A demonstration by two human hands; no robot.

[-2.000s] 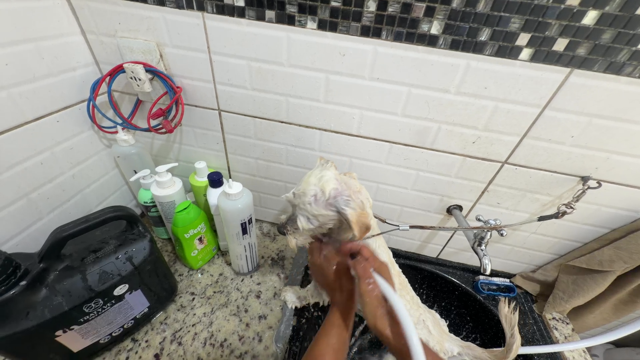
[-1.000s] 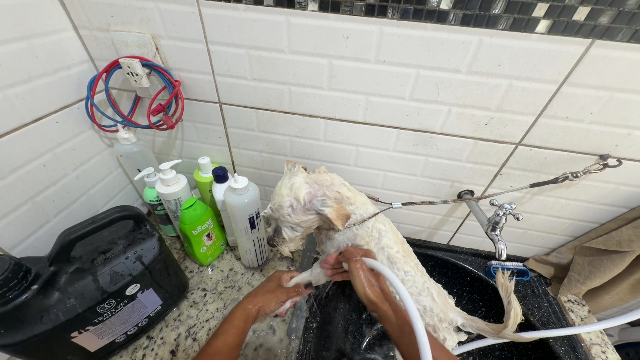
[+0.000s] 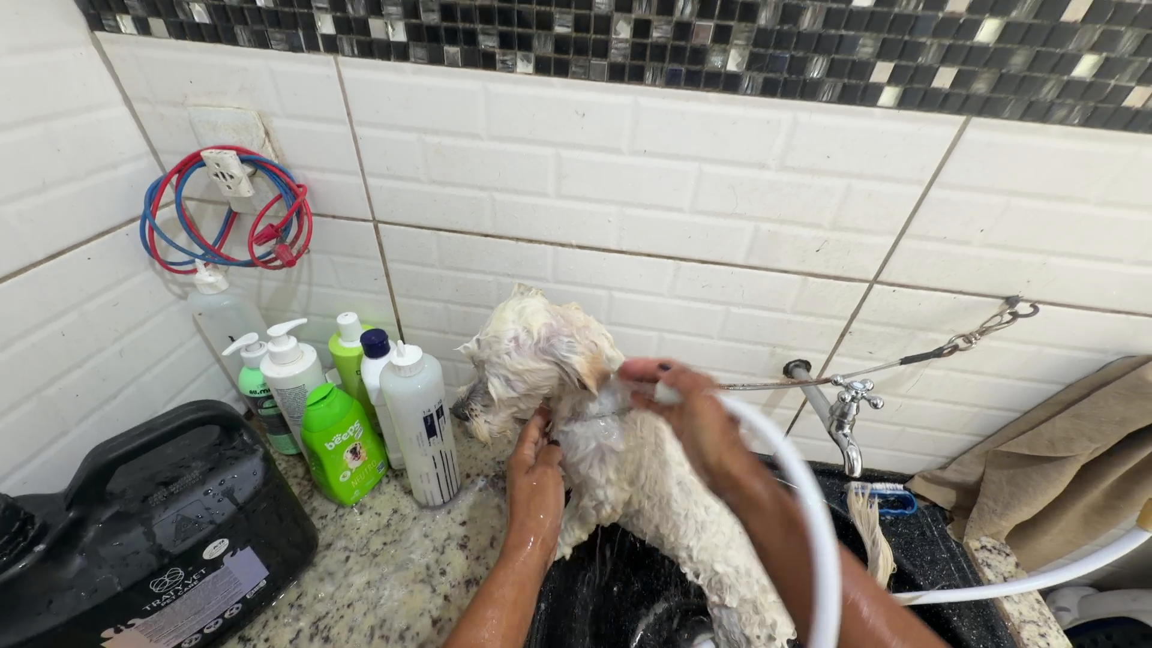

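Observation:
A wet, white curly-coated dog (image 3: 666, 486) stands in a black sink basin (image 3: 585, 603), its head turned left, with a leash (image 3: 774, 385) running from its neck to a wall hook. My right hand (image 3: 679, 405) grips the end of a white hose (image 3: 805, 504) against the side of the dog's neck, where water wets the coat. Under the dog's chin, my left hand (image 3: 535, 477) touches its throat and chest; its fingers are partly hidden by fur. Water falls below the chest into the basin.
Several shampoo bottles (image 3: 346, 445) stand on the granite counter (image 3: 387, 558), beside a large black jug (image 3: 162, 531). A metal tap (image 3: 846, 423) juts from the wall near a blue brush (image 3: 882, 498). Brown cloth (image 3: 1062, 432) hangs at right. Coiled cables (image 3: 225, 207) hang from an outlet.
My left hand has moved from the hose up to the dog's throat. My right hand has raised the hose end to the neck. The dog's head is higher than a second ago.

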